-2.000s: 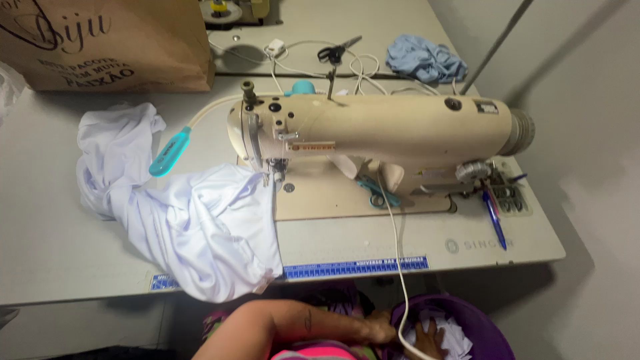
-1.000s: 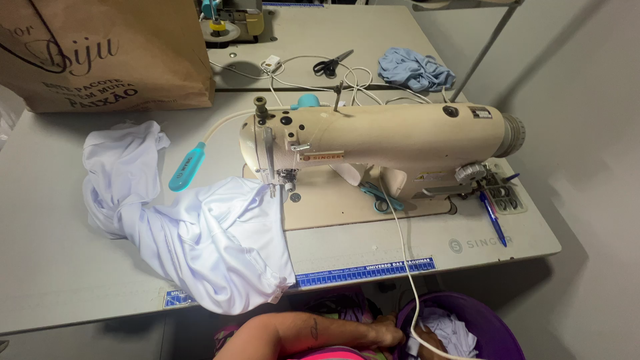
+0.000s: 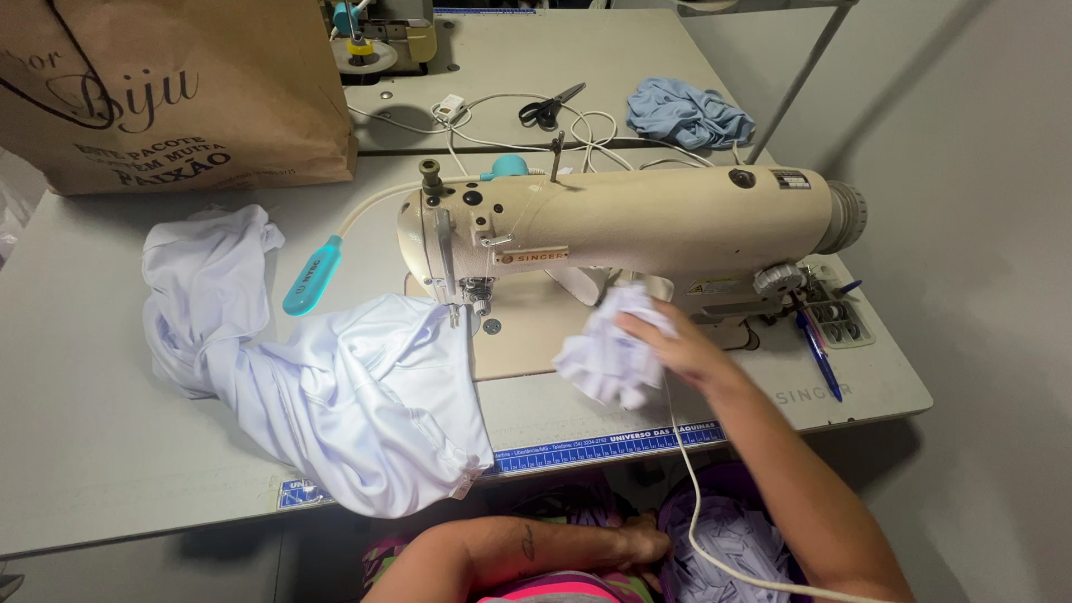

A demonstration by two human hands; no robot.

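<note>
My right hand [image 3: 674,339], blurred, is closed on a crumpled bunch of white fabric pieces [image 3: 615,352] in front of the arm of the Singer sewing machine [image 3: 620,213]. Low in view, my left hand [image 3: 641,540] rests at the rim of a purple tub [image 3: 670,502] that holds more white fabric pieces [image 3: 729,544]; its fingers are partly hidden. A large white garment [image 3: 360,402] lies bunched on the table left of the machine, one edge beside the presser foot [image 3: 455,314] and its lower part over the table's front edge.
A teal lamp [image 3: 312,276] on a bendable neck stands over the table. Behind lie black scissors [image 3: 548,109], loose cable and a blue cloth [image 3: 687,113]. A paper bag [image 3: 184,100] stands back left. A bobbin tray [image 3: 842,314] and blue pen [image 3: 819,356] are at right. A white cable [image 3: 691,477] hangs in front.
My right hand has come up from the tub to above the front of the machine bed, with a bunch of white fabric pieces in it. My left hand stays by the tub.
</note>
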